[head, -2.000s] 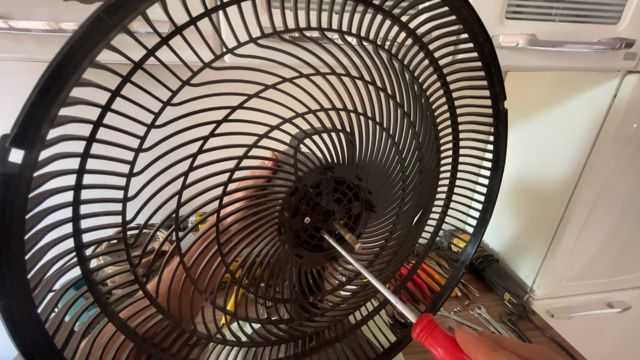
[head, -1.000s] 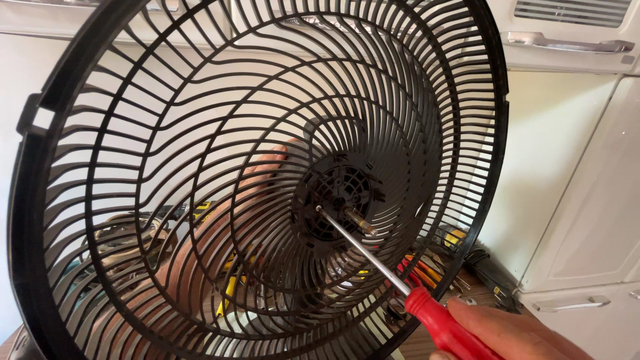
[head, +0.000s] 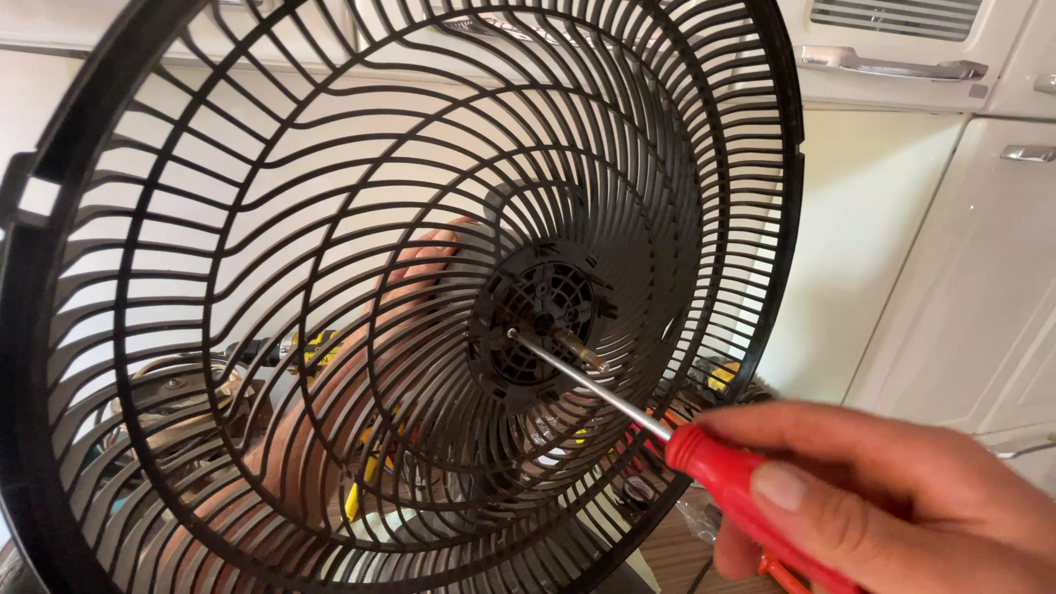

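Observation:
A round black plastic fan grille (head: 338, 206) fills most of the view, tilted, with a metal motor shaft (head: 582, 348) sticking out at its hub (head: 549, 289). My right hand (head: 874, 487), at the lower right, grips the red handle of a screwdriver (head: 726, 474). The screwdriver's tip meets a screw (head: 512, 333) on the hub, left of the shaft. Behind the grille is my left hand (head: 421, 264), seen through the ribs, with its fingers by the back of the hub. The ribs and the dark housing hide part of it, so its hold is unclear.
A yellow and black power drill (head: 318, 351) lies behind the grille at the left. Hand tools, some with red or yellow handles, lie on the wooden surface (head: 676, 549) behind and below. White cabinets with a metal handle (head: 895, 64) stand at the back right.
The screwdriver's tip has moved from low on the hub, near the shaft, to the screw left of the shaft. More of my right hand is now in view. The grille has shifted slightly in view.

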